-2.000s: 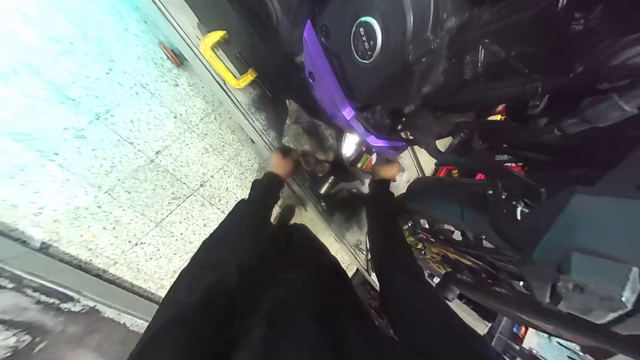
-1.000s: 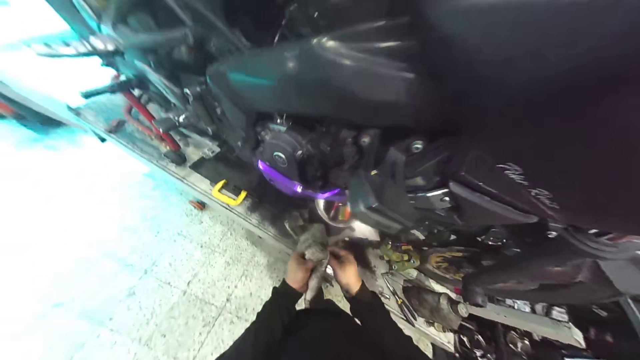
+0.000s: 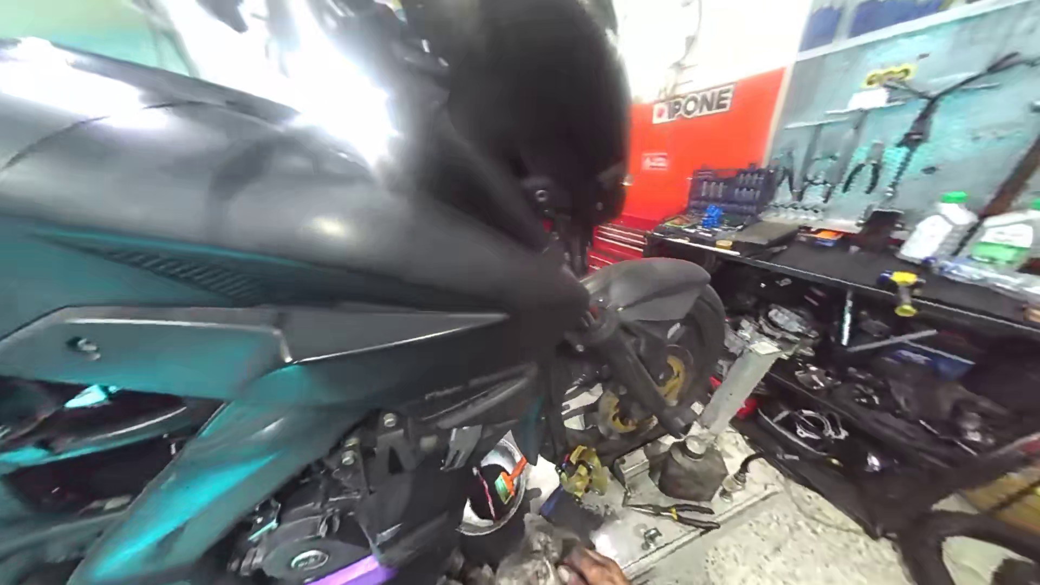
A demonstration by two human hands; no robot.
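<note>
At the bottom edge of the head view, part of my right hand [image 3: 595,566] grips a dirty grey rag [image 3: 536,554]. My left hand is out of sight. Just above the rag is a round, shiny-rimmed part [image 3: 494,496] with orange and green inside. A dark motorcycle [image 3: 390,349] fills the left and centre, its engine cover [image 3: 309,559] low down beside a purple trim piece [image 3: 357,571]. Right of the rag, yellow-and-black handled pliers [image 3: 678,513] lie near a grimy metal container [image 3: 691,470].
The front wheel [image 3: 711,325] stands near a workbench [image 3: 780,264] at the right, which holds an open socket set [image 3: 727,195], bottles [image 3: 938,227] and a yellow tool [image 3: 903,291]. Pliers hang on the wall panel [image 3: 861,175]. A black curved frame [image 3: 934,528] stands at lower right.
The view has swung strongly up toward the front wheel and bench. One second ago both hands were on the rag; now only my right hand shows, at the bottom edge.
</note>
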